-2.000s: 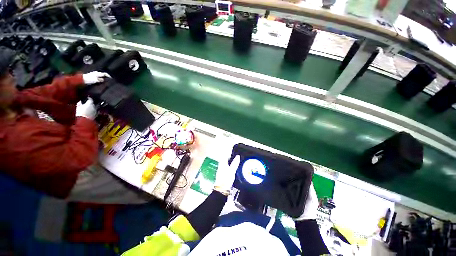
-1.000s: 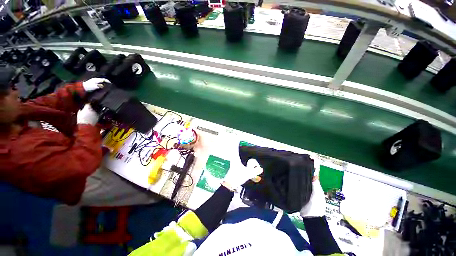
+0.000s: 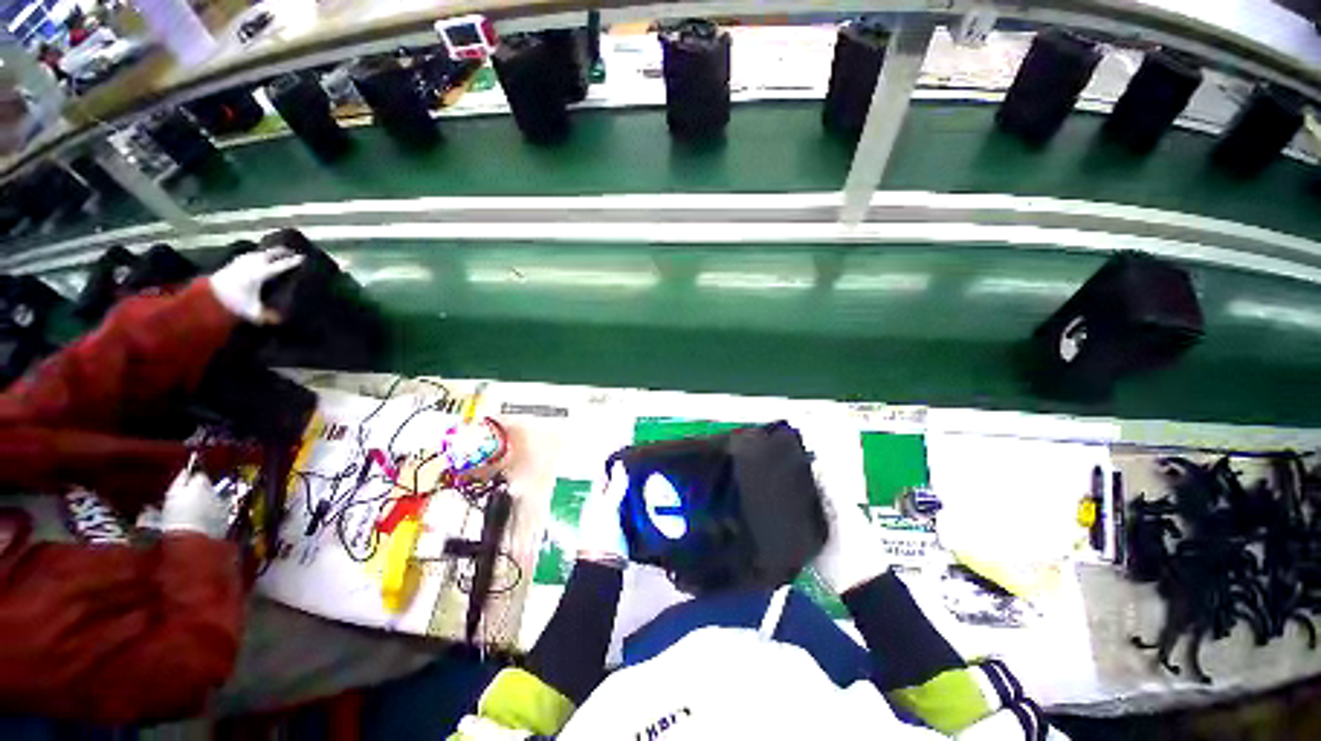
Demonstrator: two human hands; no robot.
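A black speaker cabinet (image 3: 753,507) is held between my gloved hands over the bench, close in front of my body. Its round driver with a pale, blue-rimmed centre faces left and up. My left hand (image 3: 603,518) grips the driver end of the cabinet. My right hand (image 3: 840,544) is at the opposite end, partly hidden by the cabinet. The cabinet's underside is hidden.
Black curved strips (image 3: 1231,543) lie heaped at the bench's right end. Slim sticks with a yellow spot (image 3: 1089,513) lie beside them. A speaker (image 3: 1123,322) stands on the green belt (image 3: 695,311). A red-jacketed person works at left near tangled cables and a yellow tool (image 3: 399,562).
The held cabinet has been turned, so its driver shows again at the left. The view has shifted. The neighbour's one hand is now on a speaker at the belt, the other lower over the bench.
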